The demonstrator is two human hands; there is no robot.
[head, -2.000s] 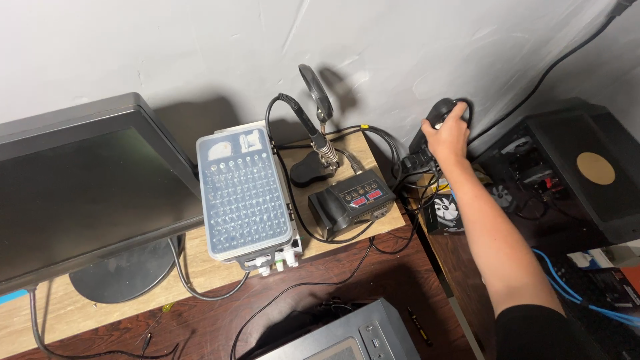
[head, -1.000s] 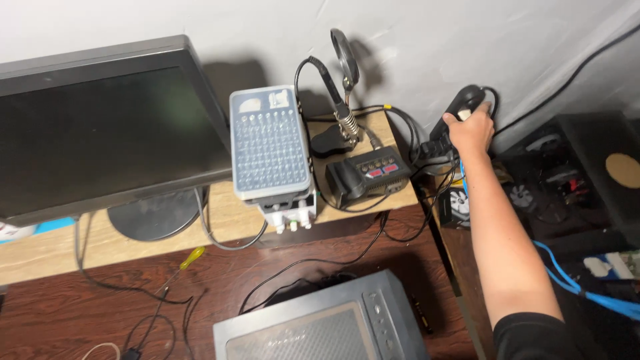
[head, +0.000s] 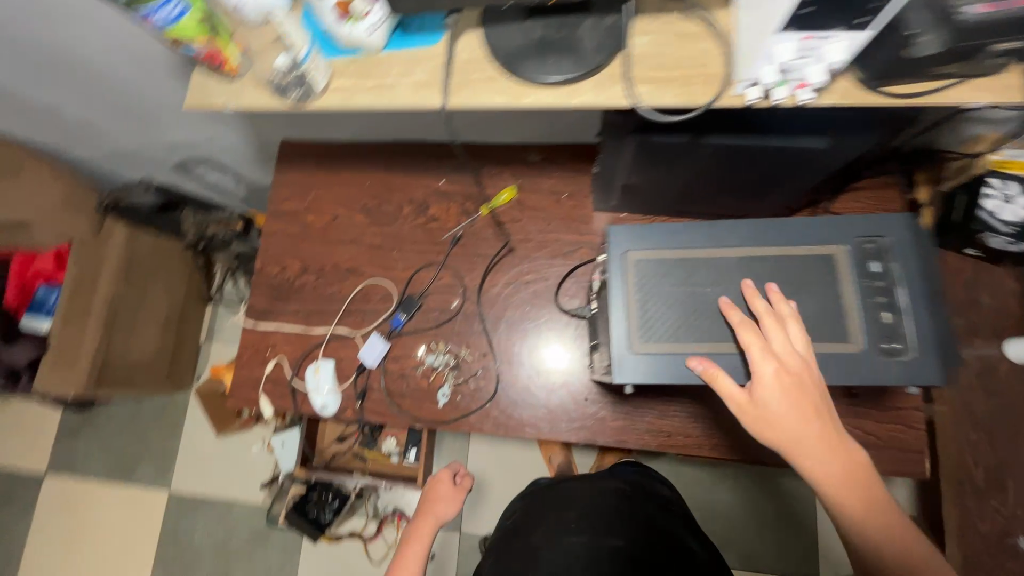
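Observation:
A dark grey computer case [head: 720, 368] lies on the brown wooden table [head: 544, 288], its mesh-panelled side up and a black cable plugged into its left end. My right hand [head: 764, 360] is over the case with fingers spread, holding nothing; whether it touches the panel is hard to tell. Beside the table's front edge, my left hand [head: 450, 488] hangs with curled fingers and nothing visible in it, near an open drawer [head: 364, 460]. A screwdriver with a yellow handle [head: 500, 200] lies left of the case. Small screws and metal parts [head: 444, 364] are scattered nearer the front edge.
On the table's left are a white mouse [head: 323, 387], a white adapter [head: 374, 350] and looping cables. A light wood shelf [head: 384, 88] runs along the back, bearing a monitor stand [head: 552, 40]. A cardboard box [head: 120, 312] stands at left; a black fan [head: 318, 506] sits below the drawer.
The view has swung down and left. My right hand has left the black object by the wall and is now over the computer case. My left hand has come into view.

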